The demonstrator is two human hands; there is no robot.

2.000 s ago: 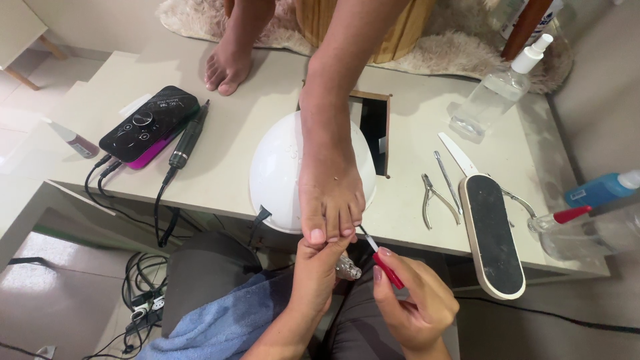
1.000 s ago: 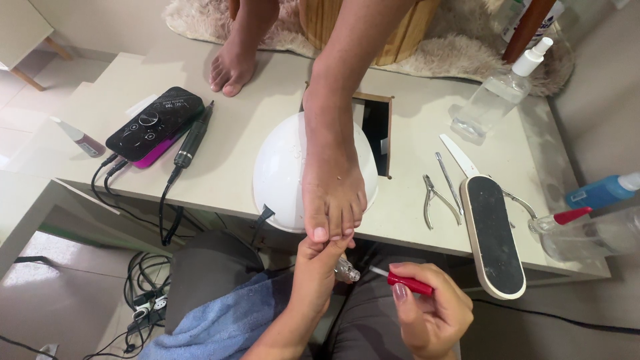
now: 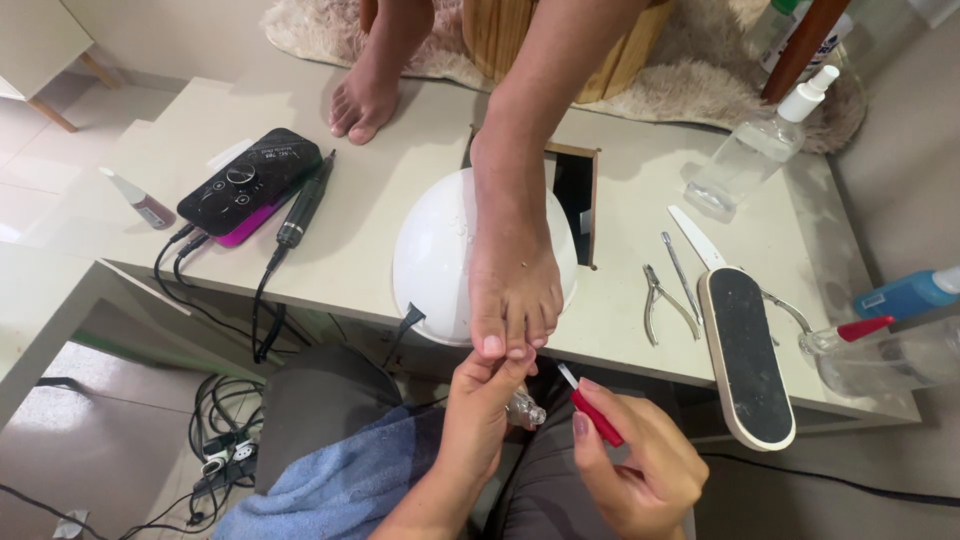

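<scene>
Between the fingers of my right hand [image 3: 626, 450] is a red-capped nail brush [image 3: 592, 409], its pale tip pointing up and left, clear of the toes. My left hand [image 3: 484, 405] pinches a toe of another person's foot [image 3: 517, 262] and also keeps a small clear glass bottle [image 3: 527, 411], uncapped, against the palm. The foot rests over a white dome-shaped device [image 3: 431, 247], likely a nail lamp. The person's other foot [image 3: 365, 101] stands flat on the bench. How the left fingers hold the bottle is partly hidden.
Cuticle nippers [image 3: 660, 304], a metal cuticle pusher [image 3: 681, 277], a foot file [image 3: 750, 360] and a spray bottle [image 3: 746, 154] are on the right of the bench [image 3: 360, 247]. A nail drill's control box [image 3: 251, 180] and handpiece [image 3: 306, 206] lie left. A blue towel [image 3: 330, 472] covers my lap.
My right hand has drawn the brush away from the toes since two seconds ago, and its angle has changed. My left hand stays at the toes with the bottle.
</scene>
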